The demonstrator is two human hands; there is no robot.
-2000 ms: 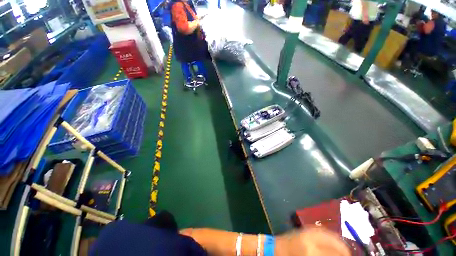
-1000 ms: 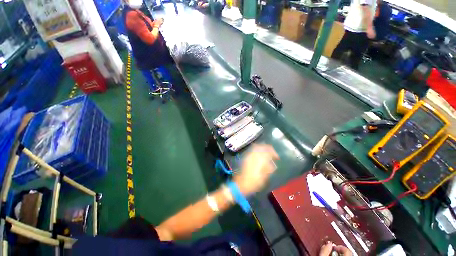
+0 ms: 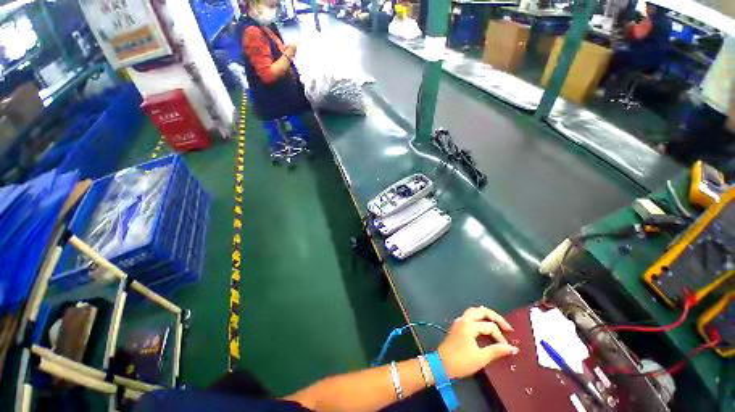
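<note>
My left hand (image 3: pixel 475 342) is over the left edge of the dark red tester panel (image 3: pixel 516 382), fingers curled and apart, thumb and fingertips near the small toggle switches. It holds nothing that I can see. A blue band and a bracelet are on the wrist. A white paper slip (image 3: pixel 558 338) with a blue pen (image 3: pixel 556 355) lies on the panel. An open unit with exposed circuit board (image 3: pixel 400 194) lies on the bench beyond, beside closed-looking grey units (image 3: pixel 419 233). My right hand is out of the picture.
Yellow-framed multimeters (image 3: pixel 695 249) with red leads stand on the green shelf at right. Black cords (image 3: pixel 458 157) lie by the green post. A person in a dark apron (image 3: pixel 270 68) is at the bench's far left side. Blue crates (image 3: pixel 141 217) and a pipe-frame rack (image 3: pixel 105 282) stand at left.
My left hand has moved from above the bench near the units to the panel's left edge. My right hand, partly visible at the panel's bottom one second ago, has left the picture. The view has shifted.
</note>
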